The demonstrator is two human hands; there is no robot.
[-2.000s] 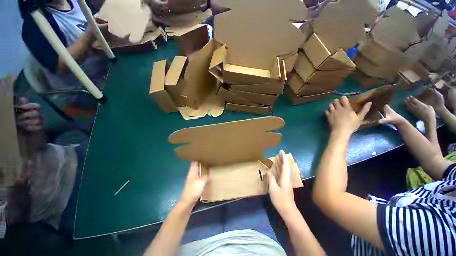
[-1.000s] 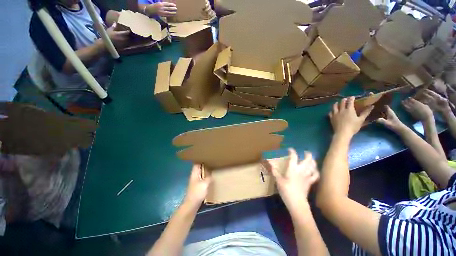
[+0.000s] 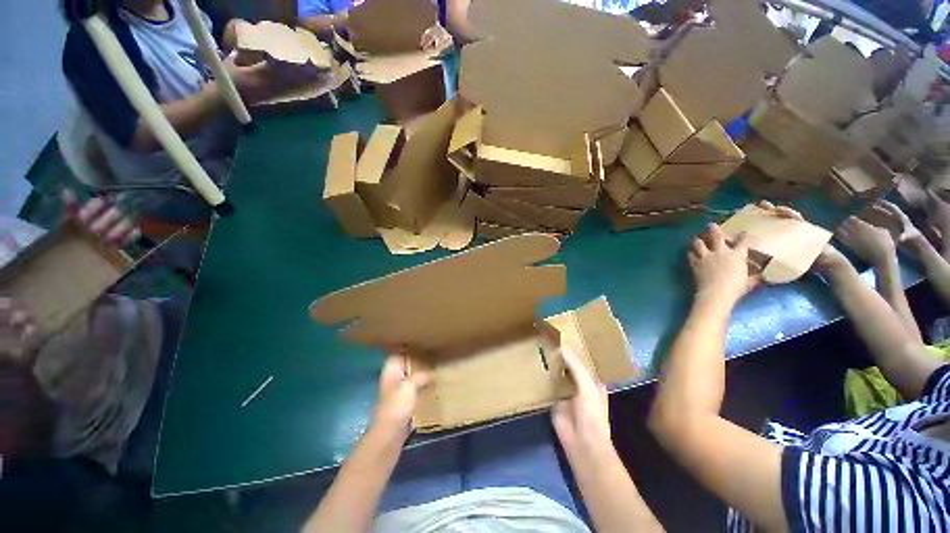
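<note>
A part-folded brown mailer box (image 3: 484, 383) lies at the near table edge, its lid panel (image 3: 448, 297) standing tilted behind the tray. My left hand (image 3: 397, 394) grips the tray's left end, thumb on the inside. My right hand (image 3: 581, 401) holds the tray's right end at the near corner, partly hidden by the cardboard. The right side panel (image 3: 599, 341) lies outward beyond that hand. A short dark lock slot (image 3: 543, 358) shows in the base near the right end.
Finished open boxes (image 3: 531, 182) are stacked behind the work, with more stacks (image 3: 667, 156) to the right. A pale thin strip (image 3: 257, 390) lies on the dark green table (image 3: 271, 312). A striped-shirted person (image 3: 844, 479) folds cardboard at right. Other people work at left and across.
The lid panel has swung and tilted, its left end nearer. My right hand, earlier over the right side panel, now grips the tray's corner, and that panel shows unfolded outward.
</note>
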